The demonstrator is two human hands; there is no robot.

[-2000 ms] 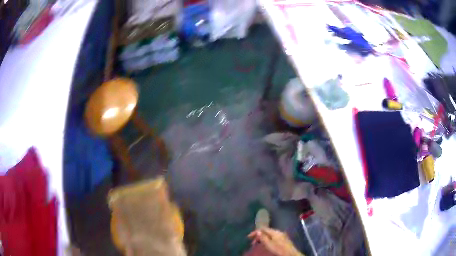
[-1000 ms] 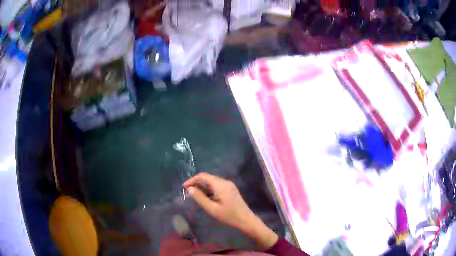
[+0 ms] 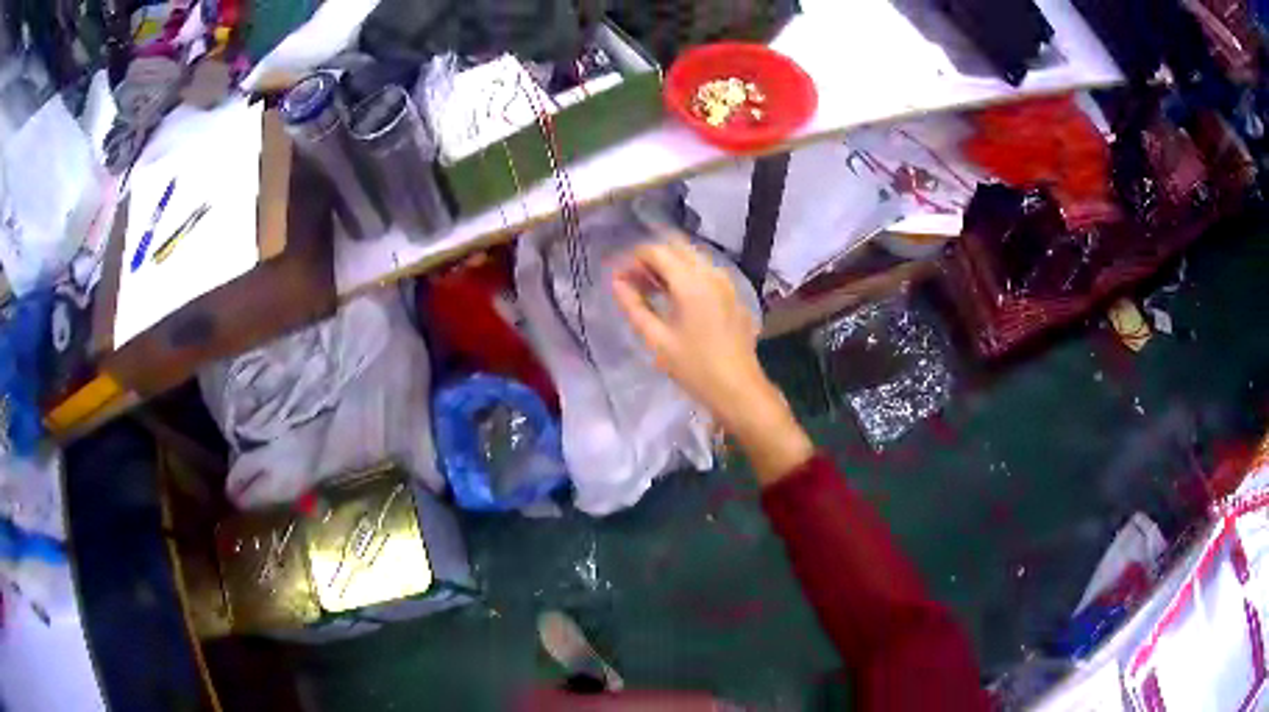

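My right hand (image 3: 689,327) is in the middle of the view, slightly blurred, on a bare forearm with a maroon sleeve. Its fingers are loosely curled and apart, and nothing shows in it. It is in front of and below the edge of a white-topped table (image 3: 619,174). A red plastic bowl (image 3: 791,100) with small gold buttons stands on that table, above and a little right of the hand. My left hand is not in view.
A green-sided box (image 3: 494,178) and two clear cylinders (image 3: 404,153) stand on the table. Below are a blue bag (image 3: 536,466), pale cloth, a gold-topped box (image 3: 369,556) and a dark red bag (image 3: 1072,278). A shoe shows on the green floor (image 3: 779,570).
The view has moved forward to the table with the red bowl, and the stools have left the picture. My right hand is now raised and reaches further forward, towards the table.
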